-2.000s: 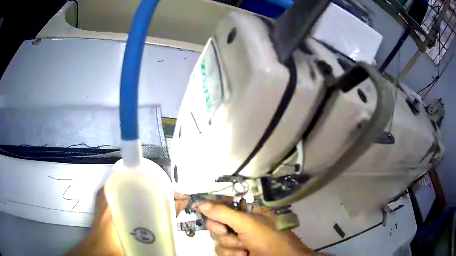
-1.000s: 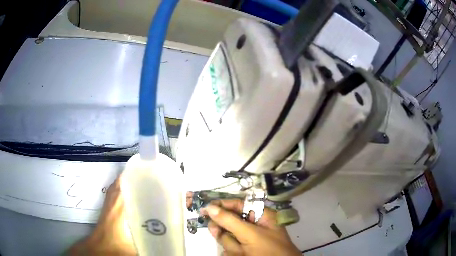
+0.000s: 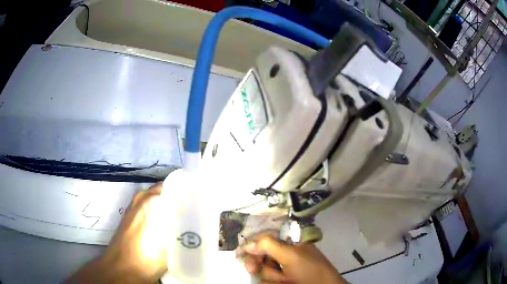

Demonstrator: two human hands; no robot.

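The cream sewing machine head (image 3: 278,133) stands in front of me. Below it, a dark brownish patch or opening (image 3: 231,230) shows in the bright glare; I cannot tell whether it is the plate area. My right hand (image 3: 286,258) is just right of and below it, thumb and fingers drawn together; anything small between them cannot be made out. My left hand (image 3: 133,236) is left of the white lamp paddle (image 3: 190,216), which hides its fingers. The knurled knob (image 3: 310,234) is above my right hand.
A blue tube (image 3: 200,83) arches above the lamp. A pale fabric piece or sheet (image 3: 94,138) and dark strips (image 3: 78,168) lie on the left. A cream trough (image 3: 150,30) is behind. A small dark scrap (image 3: 358,257) lies on the bed at right.
The view has shifted, so the lamp and tube sit further right. My right fingers have moved lower, off the small metal parts. The dark brownish patch now shows where those parts were seen.
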